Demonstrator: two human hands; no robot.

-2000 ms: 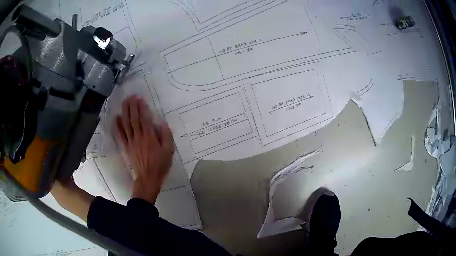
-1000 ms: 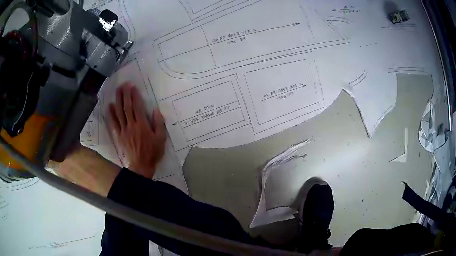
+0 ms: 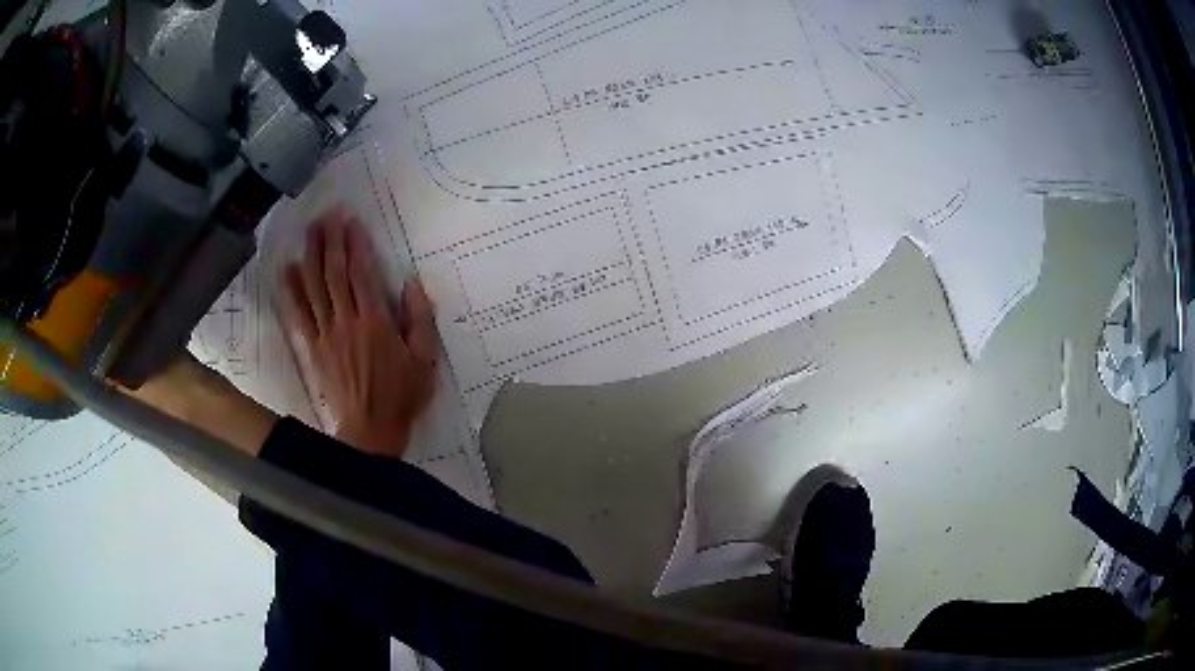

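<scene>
The straight-knife cutting machine (image 3: 197, 92), silver with an orange band, fills the upper left. My right arm crosses over my left; its wrist meets the machine's lower side, and my right hand (image 3: 144, 387) is mostly hidden behind the motor. My left hand (image 3: 360, 347) lies flat, palm down with fingers spread, on the white paper marker (image 3: 747, 98), just right of the machine. The marker's printed outlines run beside and above that hand. The fabric lay under the paper and the knife's cutting point are hidden.
A thick cord (image 3: 433, 564) crosses low over my sleeves. A dark shoe (image 3: 832, 544) stands on the speckled surface (image 3: 590, 452) beside curved white offcuts (image 3: 695, 492). More scraps (image 3: 1134, 347) lie at the right edge. A small dark metal part (image 3: 1051, 50) lies on the marker, upper right.
The machine has moved up and slightly right over the marker, with my right forearm. My left hand stays flat on the paper. The cord has swung across my sleeves.
</scene>
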